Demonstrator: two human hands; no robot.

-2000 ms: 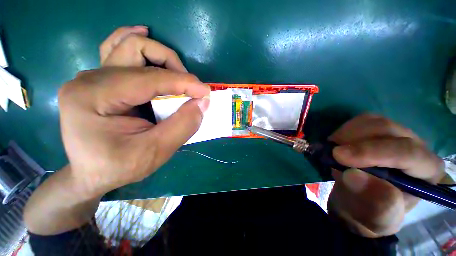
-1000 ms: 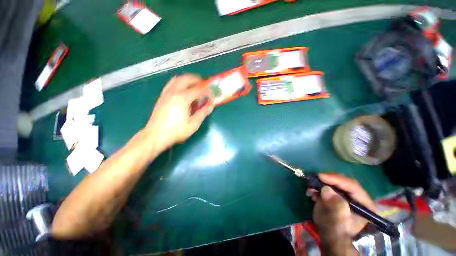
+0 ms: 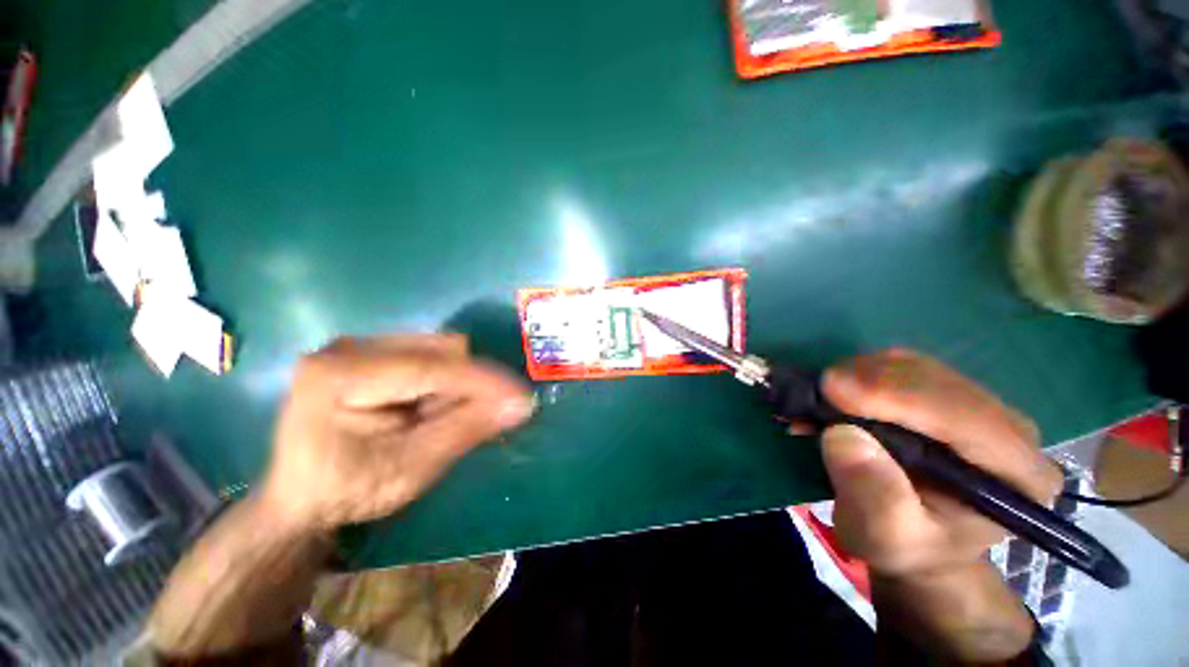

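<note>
An orange-red phone housing lies flat on the green bench in the middle of the view. Its green circuit board shows mid-housing, with a pale rectangle to the right. My right hand grips the black handle of a soldering iron. The thin tip reaches over the housing by the board's right edge; contact cannot be told. My left hand is just left of and below the housing, thumb and finger close together and blurred. A faint thin strand shows by the fingertips; whether they hold it is unclear.
Loose white screen modules lie at left. A solder reel is at lower left beside a grey ribbed rack. Another orange housing lies at the top. A round tip-cleaning tin stands at right.
The earlier housing with its white screen is gone from the middle. The housing my left hand gripped farther back now lies nearer, released. The iron's tip has moved from bare bench onto the housing.
</note>
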